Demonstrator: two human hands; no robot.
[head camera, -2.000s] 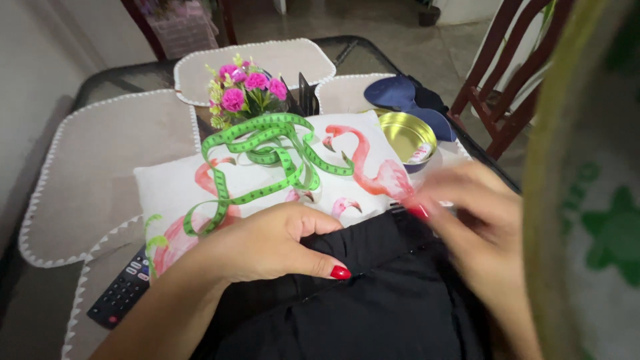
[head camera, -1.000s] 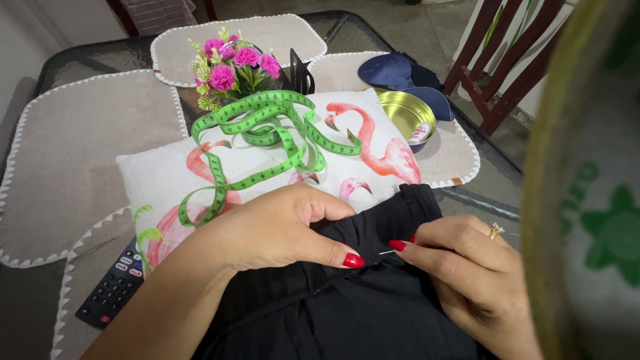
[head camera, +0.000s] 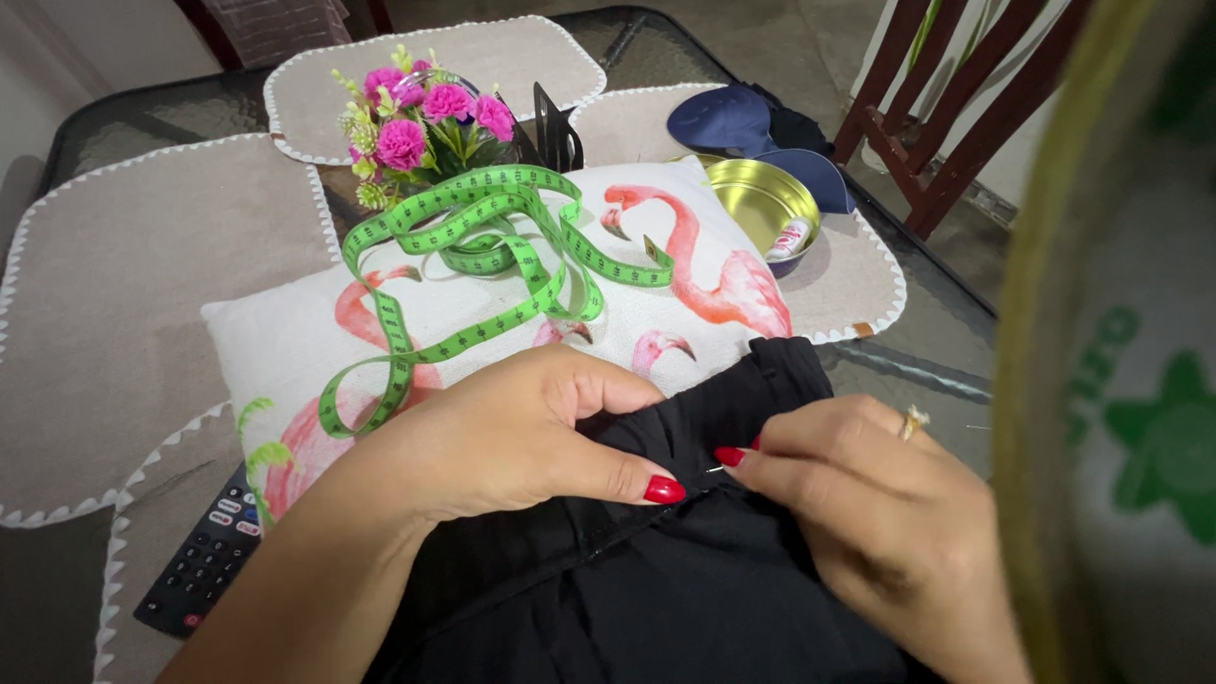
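Black fabric, a garment with a folded band (head camera: 665, 589), lies across the lower middle of the view. My left hand (head camera: 532, 437) pinches the band, thumb on top and fingers hidden beneath. Between the thumb and forefinger of my right hand (head camera: 874, 494) is a sewing needle (head camera: 714, 469), its thin metal tip showing against the cloth close to my left thumb. A ring sits on one right finger. Behind the hands, a white flamingo-print cushion (head camera: 275, 332) carries a loosely looped green tape measure (head camera: 484, 328).
A glass table (head camera: 104, 114) holds beige placemats (head camera: 142, 313), pink artificial flowers (head camera: 401, 144), a remote control (head camera: 204, 560), a round gold-coloured tin (head camera: 750, 195) with a small white item, and a blue cap (head camera: 722, 119). A wooden chair (head camera: 936, 123) stands right. A blurred rounded object (head camera: 1121, 380) fills the right edge.
My right hand, blurred and raised two seconds ago, has come down to the fabric. Since one second ago the needle shows less beyond my right fingertips. My left hand keeps its hold.
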